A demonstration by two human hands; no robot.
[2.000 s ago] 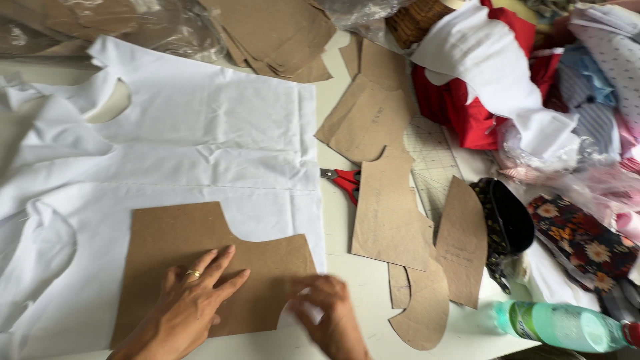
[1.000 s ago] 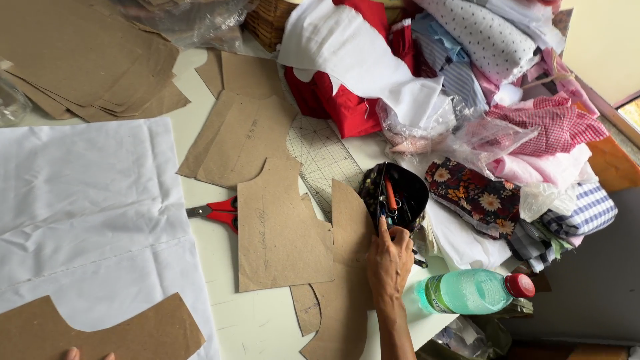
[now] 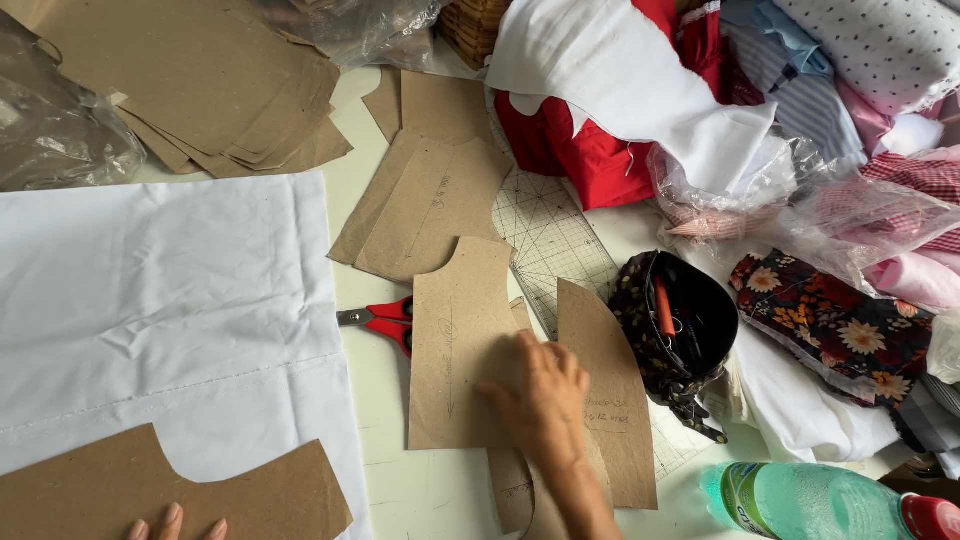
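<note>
At the lower left, the fingertips of my left hand (image 3: 174,523) rest flat on a brown paper pattern piece (image 3: 82,480) lying over folded white cloth (image 3: 187,277). My right hand (image 3: 551,397) is over another brown paper pattern piece (image 3: 465,352), fingers spread and bent; whether it touches the paper is not clear. A curved pattern piece (image 3: 611,397) lies beside that hand on the right. Red-handled scissors (image 3: 379,319) stick out from beneath the pattern's left edge. Right of the curved piece stands an open dark patterned pouch (image 3: 637,330) with an orange-handled tool (image 3: 664,307) inside.
Stacked brown paper patterns (image 3: 202,75) lie at the upper left near plastic bags. A clear gridded ruler (image 3: 559,240) sits under the patterns. Red cloth (image 3: 607,172) and other fabrics pile up at the upper right. A green plastic bottle (image 3: 825,499) lies at the lower right.
My right hand has moved left from the pouch to the paper patterns; two seconds ago it was by the pattern on the white cloth. My left hand stays on that pattern. The view has shifted right since the first frame.
</note>
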